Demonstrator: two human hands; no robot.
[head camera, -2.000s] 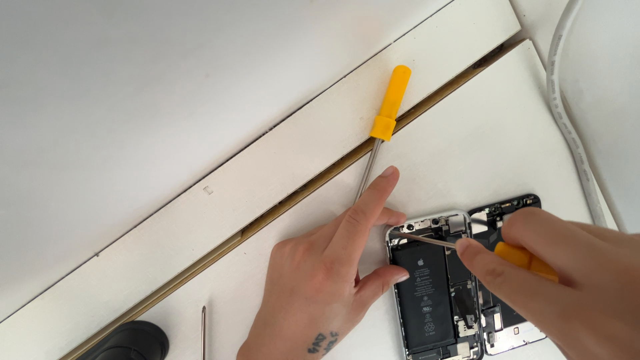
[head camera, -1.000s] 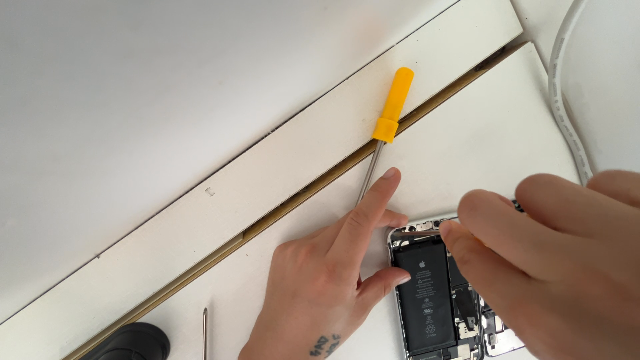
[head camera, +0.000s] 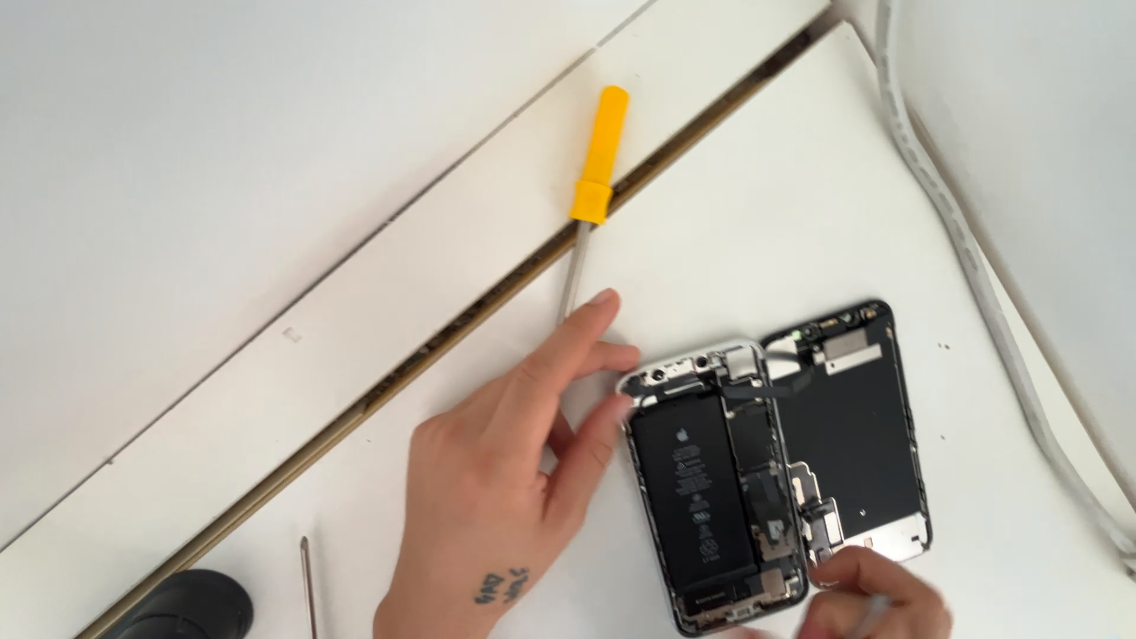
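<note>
An opened smartphone lies on the white surface, its frame with the black battery (head camera: 697, 497) beside the detached-looking display assembly (head camera: 852, 426), a flex cable spanning the two. My left hand (head camera: 506, 470) rests at the phone frame's upper left corner, thumb and fingers around that corner. My right hand (head camera: 874, 599) is at the bottom edge of the view, near the lower ends of both phone parts; its fingers are curled and partly cut off. A blurred, slim greyish piece shows at those fingers, and what it is cannot be told. A yellow-handled screwdriver (head camera: 603, 155) lies above my left hand, its tip hidden.
A thin metal shaft (head camera: 307, 586) and a black rounded object (head camera: 191, 608) are at the lower left. A brown-edged gap (head camera: 479, 311) runs diagonally across the white surface. A pale cable (head camera: 967, 253) curves down the right side.
My right hand has moved from the top of the phone down to its lower end, uncovering the display part. The yellow-handled screwdriver seen in it two seconds ago is out of sight. My left hand stays put.
</note>
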